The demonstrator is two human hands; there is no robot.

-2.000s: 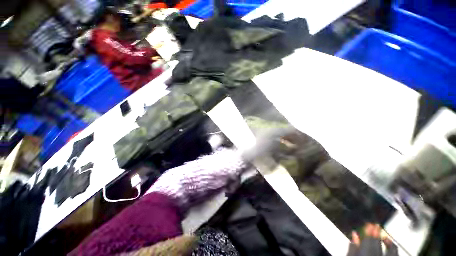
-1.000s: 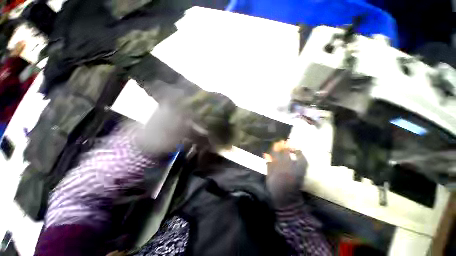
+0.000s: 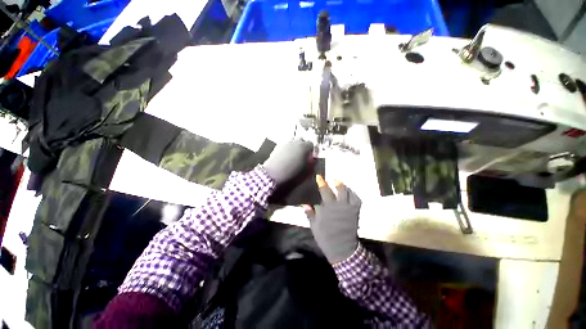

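A joined strip of camouflage (image 3: 204, 158) and black (image 3: 150, 137) panels runs from the left to the sewing machine's needle area. My left hand (image 3: 289, 160), in a grey glove, lies on the dark panel just in front of the presser foot (image 3: 322, 138); its fingertips are partly hidden. My right hand (image 3: 336, 218), in a grey glove with bare fingertips, has its fingers spread at the right edge of the dark panel (image 3: 299, 191). Whether the right fingers pinch the cloth or only rest on it is unclear.
The white machine head (image 3: 443, 77) spans the right. Small camouflage and black pieces (image 3: 421, 167) lie below its display, beside a thin metal tool (image 3: 464, 220) and a black rectangle (image 3: 507, 198). A dark garment heap (image 3: 83, 96) and camouflage stacks (image 3: 64, 199) stand left. A blue bin (image 3: 385, 16) is behind.
The view has swung right to the machine. Both hands have come close together at the needle area, with the dark panel between them. The strip now trails to the left.
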